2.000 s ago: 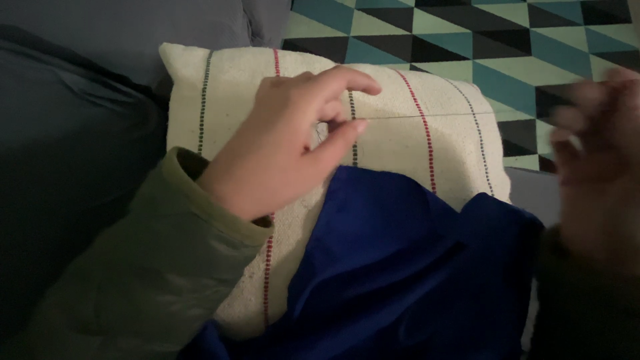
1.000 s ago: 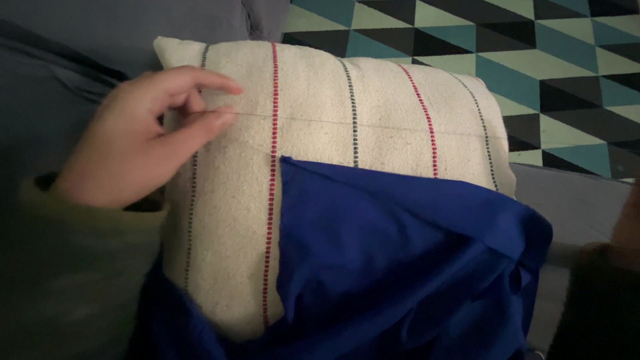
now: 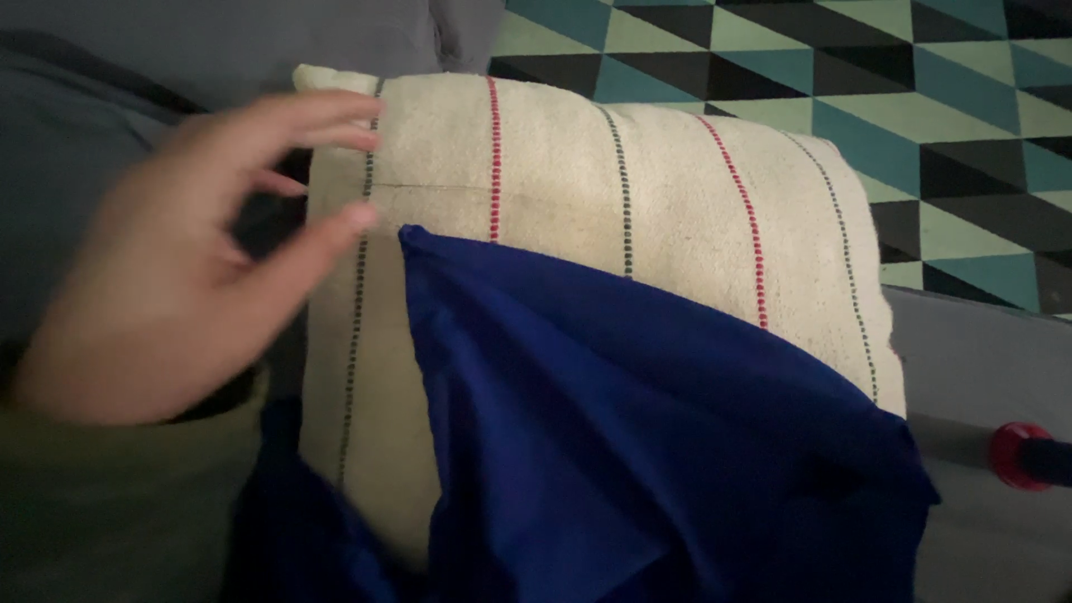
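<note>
My left hand (image 3: 193, 251), blurred, hovers over the left edge of a cream woven cushion (image 3: 553, 167) with red and dark dashed stripes. Thumb and fingers are apart, and nothing shows between them. A thin dark thread (image 3: 427, 186) runs rightward across the cushion from near the fingertips and fades from sight. Royal blue cloth (image 3: 586, 377) covers the cushion's lower part, its pointed corner lying just right of my thumb. My right hand is out of view.
A red round-ended object with a dark shaft or thread-like body (image 3: 1017, 455) sits on the grey upholstery (image 3: 955, 377) at the right. Beyond the cushion lies a rug (image 3: 754, 75) with teal, black and pale geometric shapes. Dark grey fabric (image 3: 75, 126) is at the left.
My left hand moved left across the cushion and its fingers have parted. My right hand, at the right edge two seconds ago, has left the view. The red-ended object has come into view.
</note>
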